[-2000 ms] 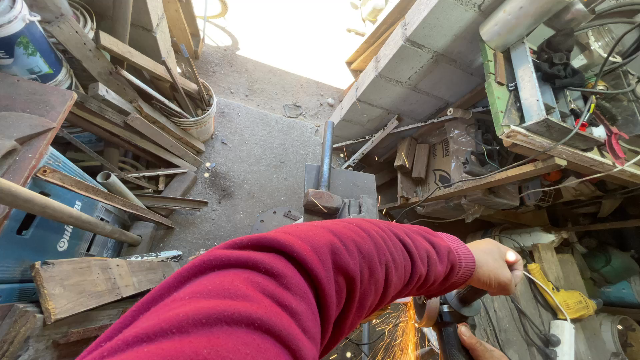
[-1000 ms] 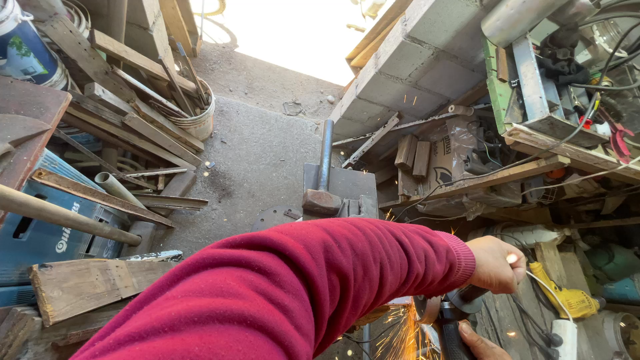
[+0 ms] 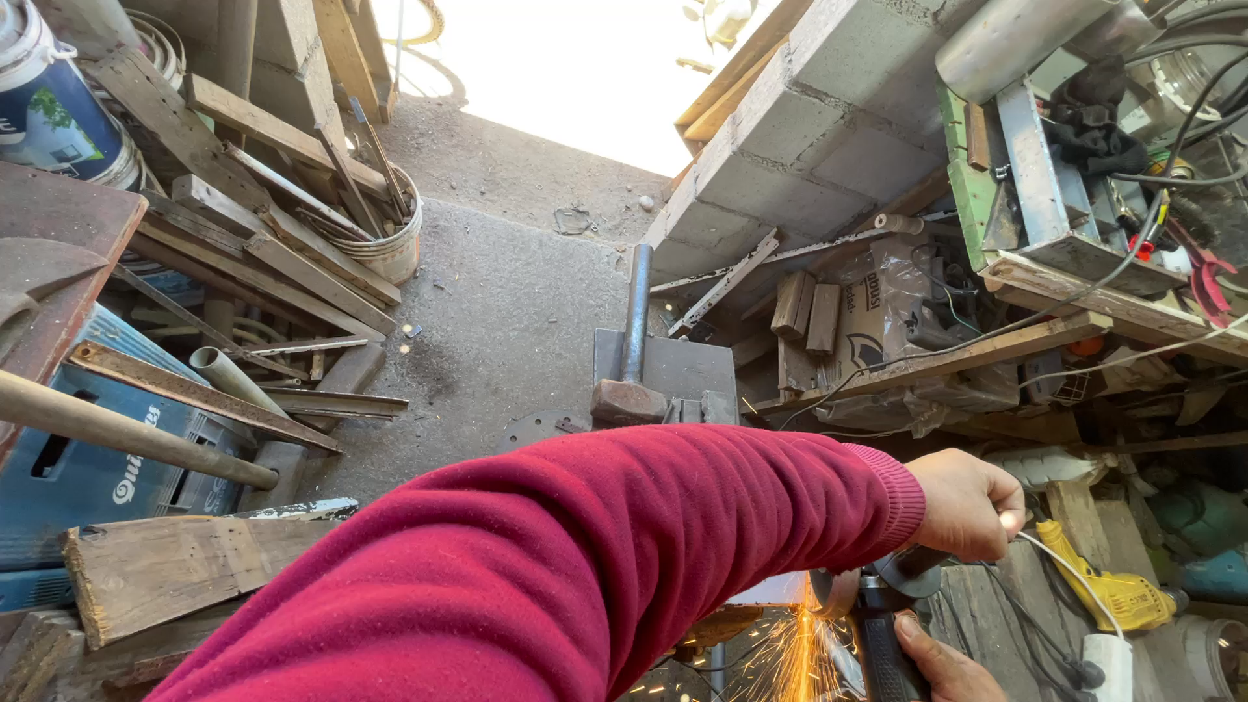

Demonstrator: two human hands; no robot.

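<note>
An angle grinder (image 3: 882,624) is in use at the lower right, throwing orange sparks (image 3: 804,643) downward from its disc. My left hand (image 3: 965,505), in a red sleeve that crosses the view, is closed at the grinder's front end, on what looks like its side handle. Below it, my right hand (image 3: 941,658) grips the black body, partly cut off by the bottom edge. Under my left forearm shows a sliver of a pale workpiece (image 3: 770,591) beside the disc; the rest is hidden by the sleeve. A hammer (image 3: 632,390) rests on a metal plate beyond my arm.
A yellow power drill (image 3: 1107,590) and cables lie on boards at right. Shelves (image 3: 1053,341) of tools stand beside a concrete block wall (image 3: 799,146). Scrap wood (image 3: 263,234), a bucket (image 3: 395,249) and a blue crate (image 3: 117,439) crowd the left. Concrete floor (image 3: 507,312) lies between.
</note>
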